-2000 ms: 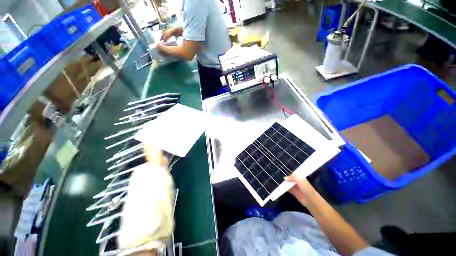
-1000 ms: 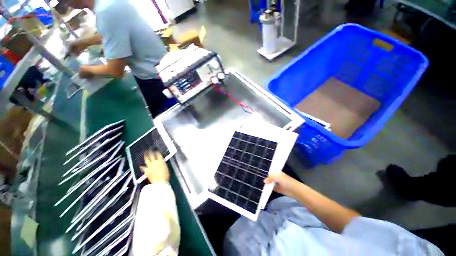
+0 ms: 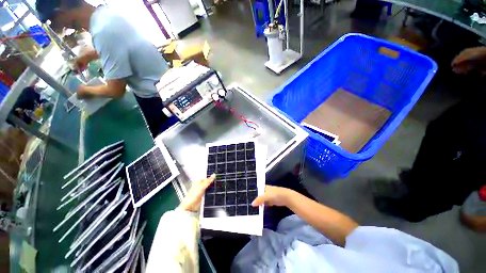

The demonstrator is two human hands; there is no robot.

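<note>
My left hand (image 3: 198,194) and my right hand (image 3: 273,196) hold a small solar panel (image 3: 231,178), dark gridded face up, over the near part of the test box. A second white-edged piece (image 3: 248,224) shows beneath it, also held. My left thumb lies on the face's left edge, my right thumb on its lower right. Another panel (image 3: 151,174) lies face up on the green bench, against the left rim of the test box (image 3: 285,152). A fanned row of panels (image 3: 99,213) lies to its left.
The bench meter (image 3: 194,98) stands at the box's far edge, with red leads (image 3: 240,116) on the top. A blue crate (image 3: 347,160) on the right holds a brown liner (image 3: 349,116) and a panel (image 3: 321,132). A coworker (image 3: 123,48) stands beyond the bench; another person's dark legs (image 3: 445,154) are at right.
My left hand has left the panel on the bench and taken hold of the held panels' left side. The held panels have moved left and turned more upright in view. A person has come in at right.
</note>
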